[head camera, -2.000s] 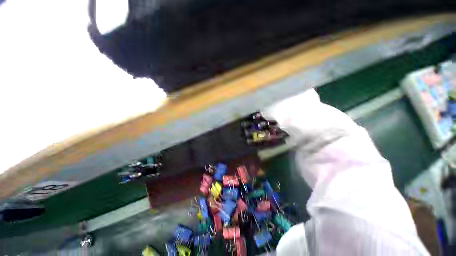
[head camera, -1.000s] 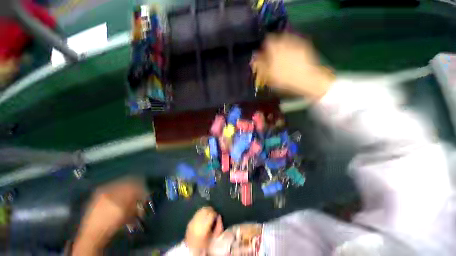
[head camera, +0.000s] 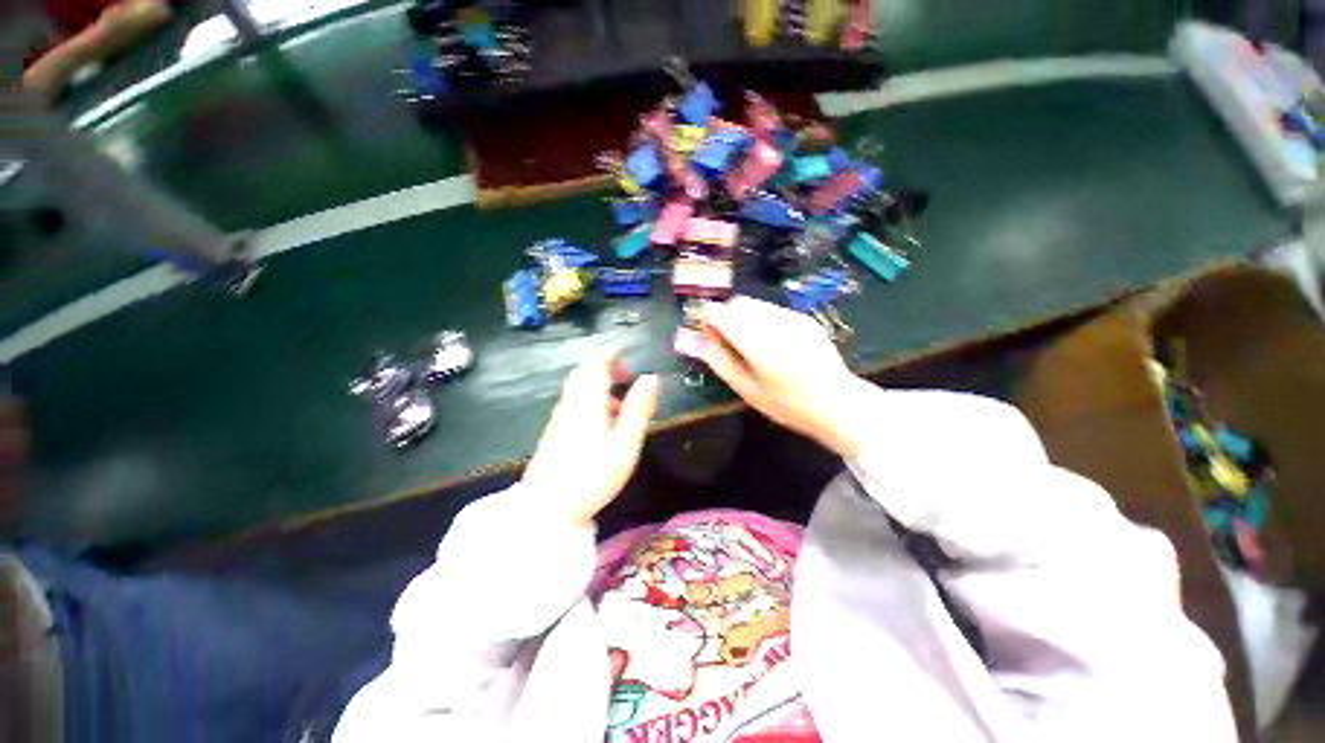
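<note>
A loose heap of blue, pink, teal and yellow binder clips (head camera: 719, 153) lies on the dark-green bench. My right hand (head camera: 770, 363) is at the heap's near side, its fingertips closed on the wire handle of a pink binder clip (head camera: 706, 259). My left hand (head camera: 590, 428) is just left of it near the bench edge, thumb and fingers apart, with nothing visible in it. Several small glossy dark housings (head camera: 410, 417) lie grouped on the bench to the left.
The black compartment tray (head camera: 625, 55), with clips along its sides, stands behind the heap on a reddish-brown board (head camera: 541, 157). A white box (head camera: 1253, 109) is at far right. An open cardboard box (head camera: 1112, 370) holds clips at right. Another person's arm (head camera: 95, 47) shows at upper left.
My right hand has come down from the tray's right side to the near side of the heap. The view has shifted, so the tray now sits at the top edge.
</note>
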